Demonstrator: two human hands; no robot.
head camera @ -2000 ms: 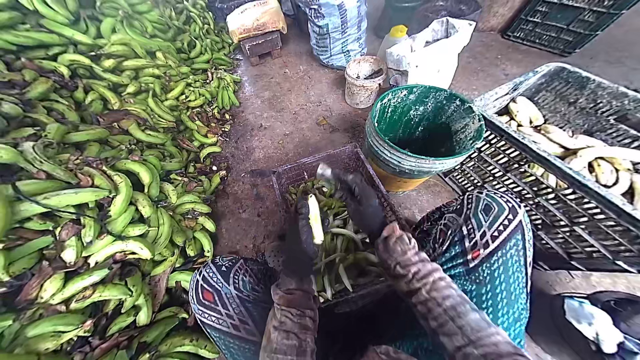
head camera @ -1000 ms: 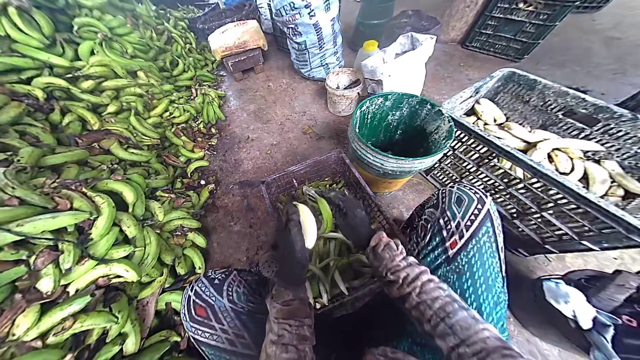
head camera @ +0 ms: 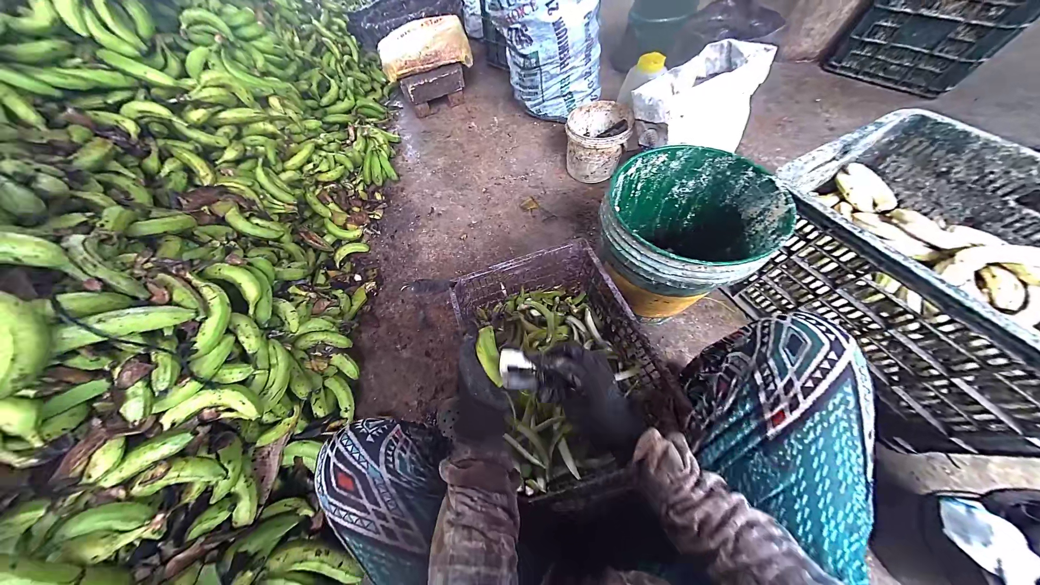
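Observation:
My left hand (head camera: 478, 382), in a dark glove, holds a green plantain (head camera: 487, 355) upright over the near left part of a purple plastic crate (head camera: 520, 266). Close at its right, my gloved right hand (head camera: 589, 398) has its fingers curled at a bright, pale piece (head camera: 517, 370); whether this is a blade or bared fruit I cannot tell. Green and whitish peel strips (head camera: 561, 321) lie in the crate between my knees. Beyond its right corner stands a green bucket (head camera: 691, 207) with pale smears on its inner wall.
A large heap of green plantains (head camera: 203, 325) covers the left side. On the right, a black slatted crate (head camera: 861, 284) holds peeled plantains (head camera: 926, 231). Farther back are a small dirty white bucket (head camera: 597, 146), a white sack (head camera: 715, 93), a printed woven sack (head camera: 552, 57) and a low stool (head camera: 431, 81).
The pale, peeled side of the fruit in my left hand faced up earlier; now green skin shows there. My right hand has come round in front of it.

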